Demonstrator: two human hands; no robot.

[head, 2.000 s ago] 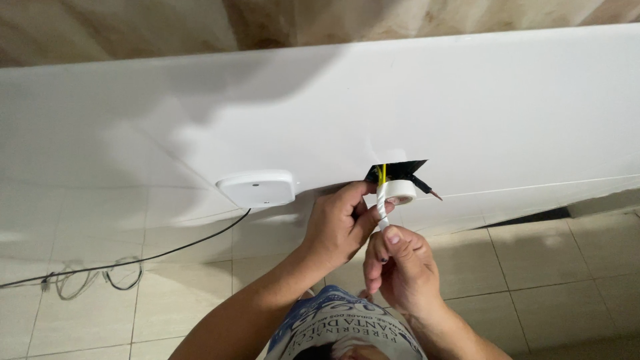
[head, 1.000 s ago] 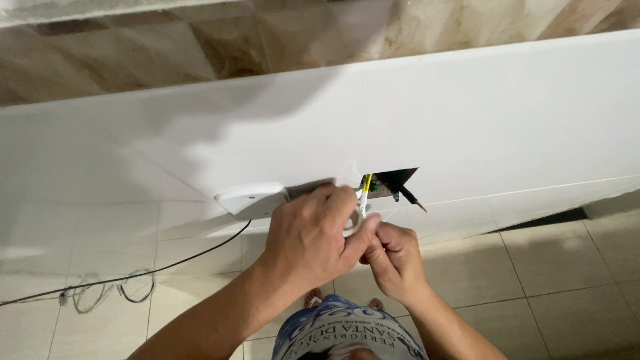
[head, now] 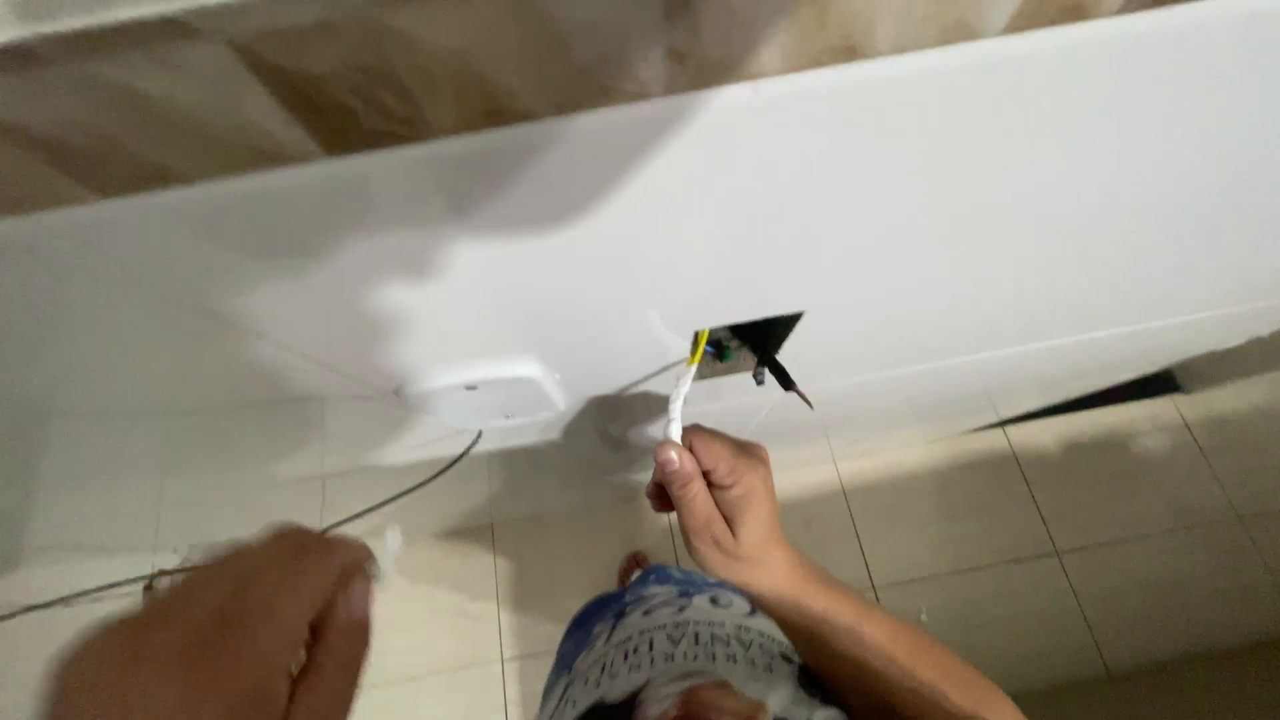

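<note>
My right hand [head: 725, 490] pinches the lower end of a bundle of wires wrapped in white tape [head: 677, 405]. Yellow insulation [head: 699, 346] shows above the wrap, where the bundle comes out of a cut opening [head: 740, 345] in the white wall panel [head: 900, 220]. A black cable with a bare tip [head: 787, 382] sticks out at the right of the opening. Low at the left, my left hand [head: 230, 630] is blurred, away from the wires; whether it holds anything cannot be made out.
A white plastic fixture [head: 485, 390] is on the panel left of the opening, with a dark thin cable [head: 410, 490] running down from it to the left. Beige floor tiles [head: 950, 530] lie below, and a brown patterned surface [head: 420, 80] borders the panel's far edge.
My left hand has left the wires and moved down to the left. The white roll of tape seen earlier by the wires is no longer there. My right hand still grips the wrapped bundle.
</note>
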